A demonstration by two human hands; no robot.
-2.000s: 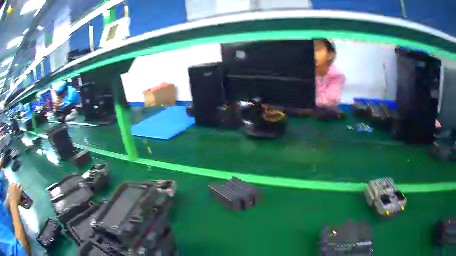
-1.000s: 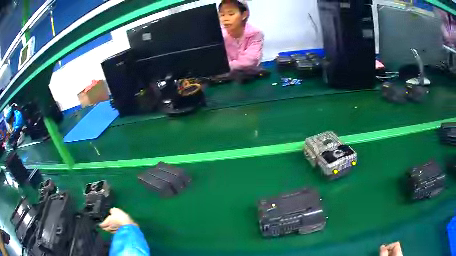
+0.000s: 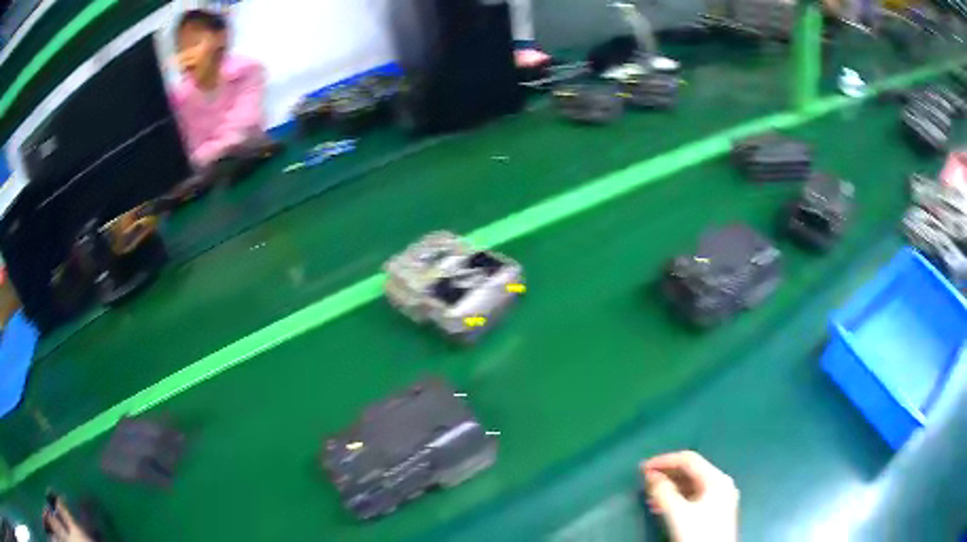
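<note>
The view is blurred. My left hand (image 3: 66, 523) is small, at the lower left corner and cut off by the edge, beside a dark object; whether it grips that object is unclear. My right hand (image 3: 702, 500) is at the bottom right with thumb and fingers curled close together; no held thing can be made out. A black housing (image 3: 411, 449) lies on the green bench between my hands, touched by neither. A camouflage unit (image 3: 454, 284) with dark openings and yellow dots sits behind it on the light green line.
A blue bin (image 3: 901, 344) stands at the right. More black housings (image 3: 723, 273) lie in front of the line, with a flat black stack (image 3: 774, 157) behind. A dark flat piece (image 3: 143, 451) lies at left. A person in pink (image 3: 221, 106) sits across the bench beside black equipment (image 3: 456, 64).
The view has swung right, so the housings and camouflage unit appear further left and the blue bin shows more. My left hand is now at the corner; more of my right hand shows.
</note>
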